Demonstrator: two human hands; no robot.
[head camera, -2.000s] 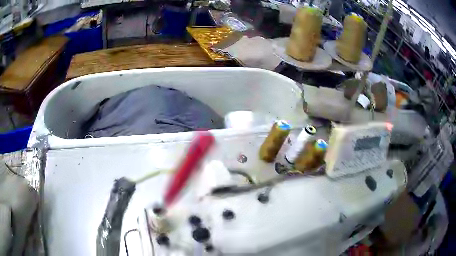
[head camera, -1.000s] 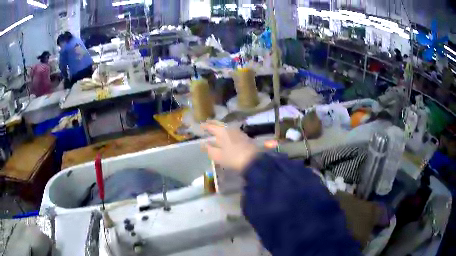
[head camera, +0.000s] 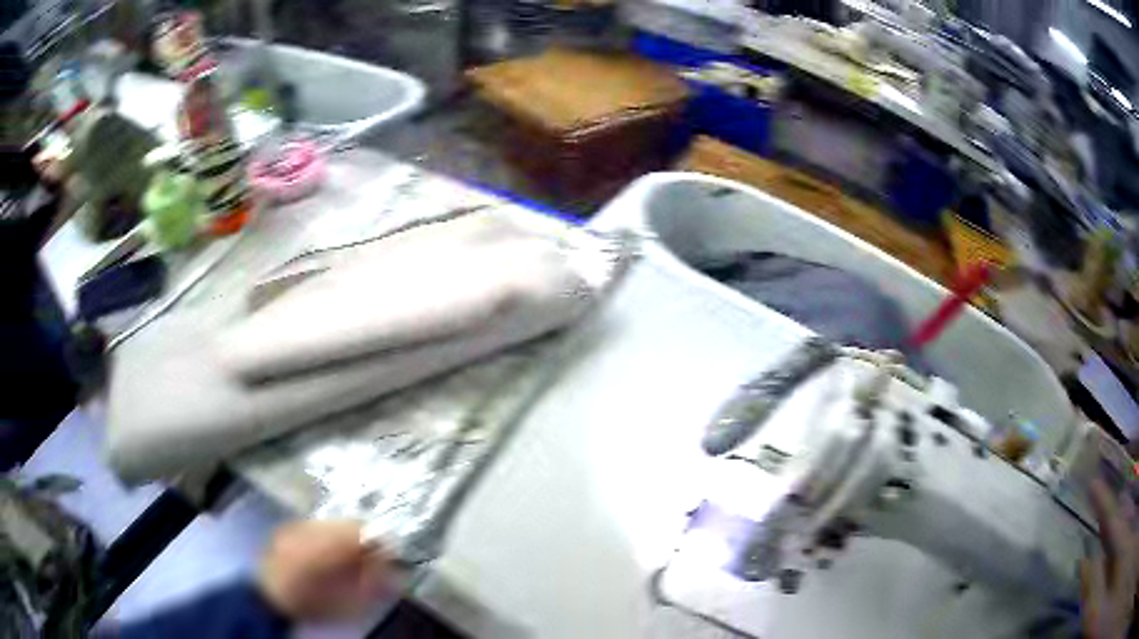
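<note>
The white sewing machine head stands at the lower right, with black spots and a lit area by the needle end. A thick folded pale-beige bundle of panels lies on the patterned cloth at left. My left hand is blurred, at the lower left by the table's front edge; its fingers look curled, but whether it holds anything cannot be told. My right hand is cut off by the right edge, beside the machine's far end; its grip is hidden.
A white tub with dark grey cloth is behind the machine. A red-handled tool stands upright behind the head. A dark phone-like slab, green bottle and pink item are at far left. A person's dark clothing shows at the left edge.
The view has swung left and down, bringing the bundle and my left hand into view. My right hand has gone from the middle, above the machine, to the right edge.
</note>
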